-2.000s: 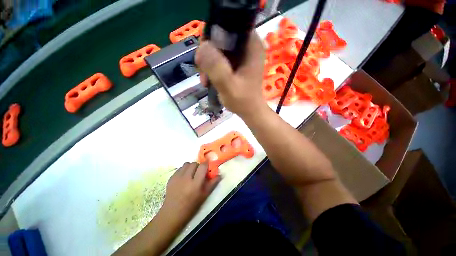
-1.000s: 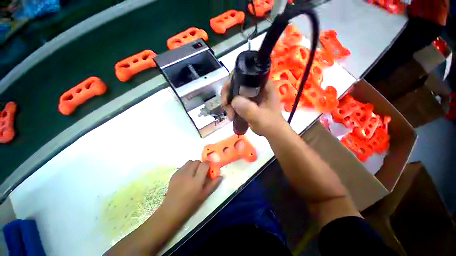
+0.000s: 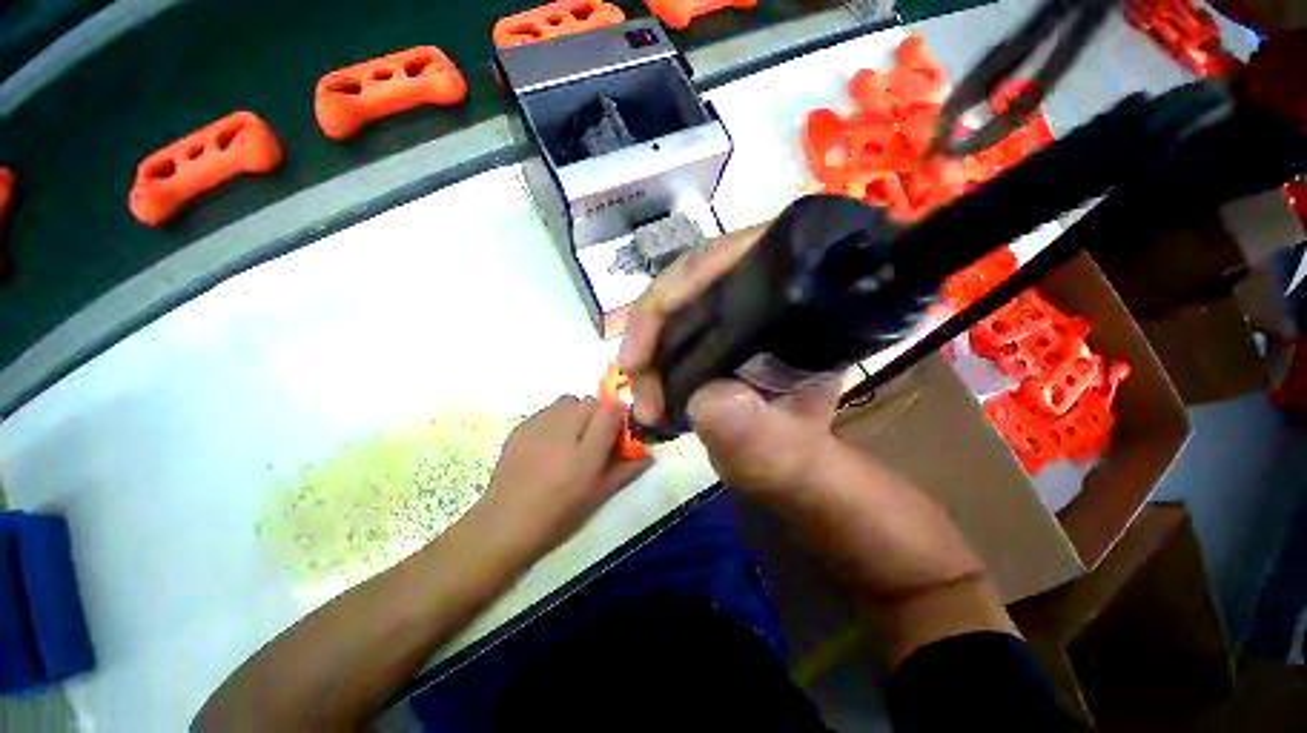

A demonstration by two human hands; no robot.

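My right hand [image 3: 745, 387] is closed around the black electric screwdriver [image 3: 788, 294], which is tilted, its lower end at the orange housing [image 3: 626, 430] on the bench. My left hand [image 3: 559, 458] holds the left end of this housing against the white bench surface. Most of the housing is hidden behind my right hand and the screwdriver. The driver bit and any screw are hidden. The grey screw feeder [image 3: 631, 172] stands just beyond my hands, its pick-up block beside my right hand.
Spaced orange parts lie on the green conveyor [image 3: 287, 79] at the back. A loose orange heap [image 3: 874, 136] lies right of the feeder. An open carton [image 3: 1147, 415] of orange parts stands at the right. A blue bin [image 3: 43, 602] is at the far left. The black cable crosses upper right.
The screwdriver has come down from beside the feeder to the left end of the housing and now tilts, its cable swinging right. My left hand stays at the housing. The view has shifted.
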